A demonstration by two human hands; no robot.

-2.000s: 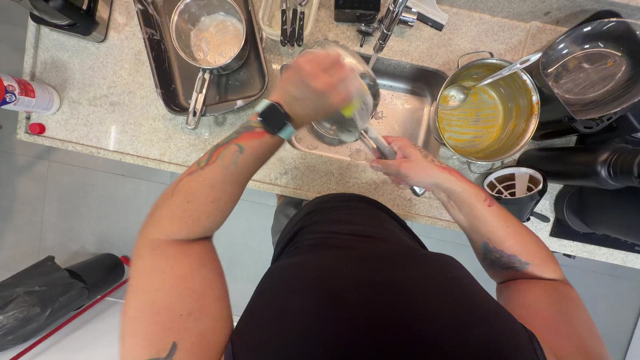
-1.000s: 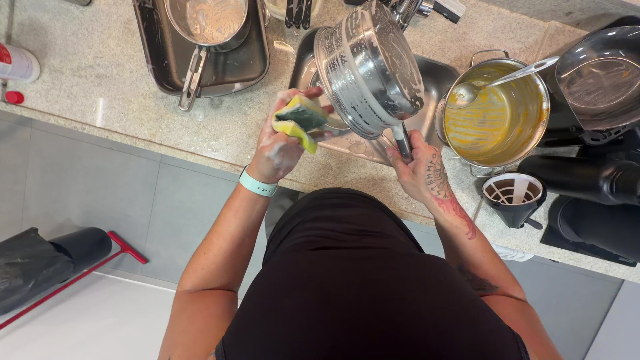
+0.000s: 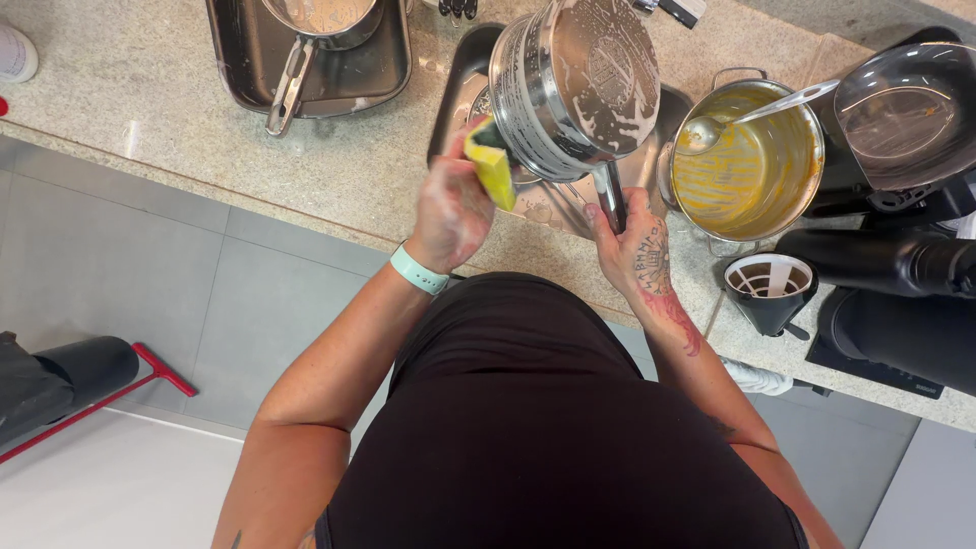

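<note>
My right hand (image 3: 629, 244) grips the handle of a stainless steel saucepan (image 3: 572, 91), which is tilted on its side over the sink (image 3: 549, 210), its soapy outer base turned up and to the right. A yellow and green sponge (image 3: 492, 164) is in my left hand (image 3: 455, 210), close by the pan's rim side. White suds streak the pan's wall and base, and foam coats my left palm. Behind the pan, part of the sink is hidden. Whether the sponge touches the pan is hard to tell.
Right of the sink stands a yellow-smeared pot (image 3: 743, 187) with a ladle (image 3: 785, 107). Beyond are a clear-walled bowl (image 3: 900, 122), a coffee filter holder (image 3: 770, 286) and a black bottle (image 3: 862, 261). At left, a roasting pan (image 3: 358, 84) holds another saucepan (image 3: 324, 19).
Two seconds ago my left hand was over the pan, with the sponge at it. The pan has since been turned onto its side, and my left hand has drawn back to its left.
</note>
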